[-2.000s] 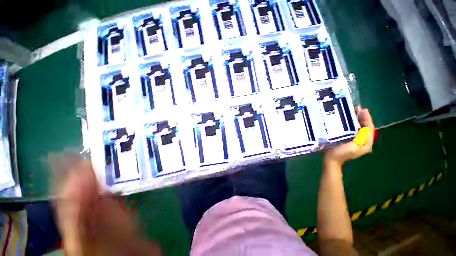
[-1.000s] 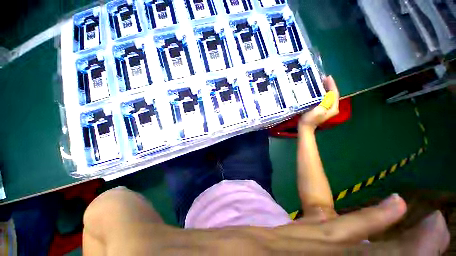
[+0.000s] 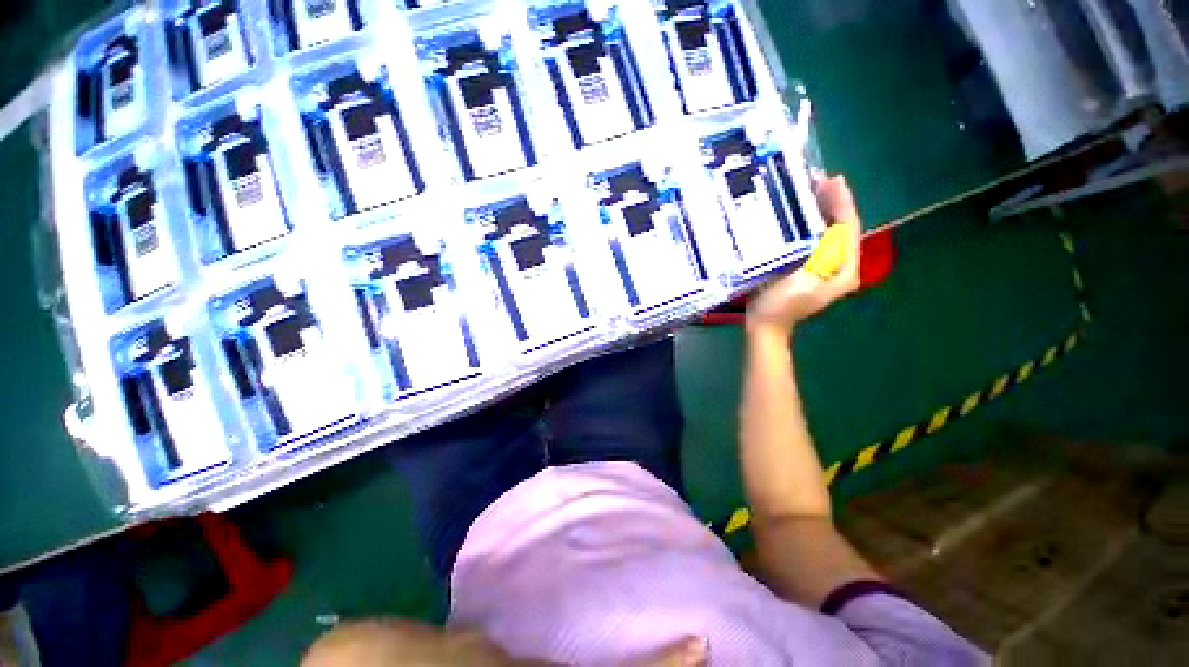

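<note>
A wide clear-edged tray (image 3: 509, 371) lies tilted across the view, over the front edge of the green bench. It holds three rows of small flat white parts with black tops (image 3: 531, 267), each in a clear bluish pocket. The top row is cut off by the picture's edge. My right hand (image 3: 811, 271), with yellow tape on a finger, grips the tray's near right corner. My left hand (image 3: 678, 652) is mostly cut off at the bottom edge, off the tray; only skin and what looks like a fingertip show, blurred.
Clear bagged sheets or thin trays (image 3: 1043, 78) lie at the upper right of the green bench (image 3: 900, 143). Red stools (image 3: 215, 593) show below the bench edge at lower left and behind my right hand. Yellow-black floor tape (image 3: 939, 417) runs at the right.
The tray and my right hand have shifted left in the view, and the tray appears larger. My left hand has left the tray's left side, swept across the bottom and dropped mostly out of view.
</note>
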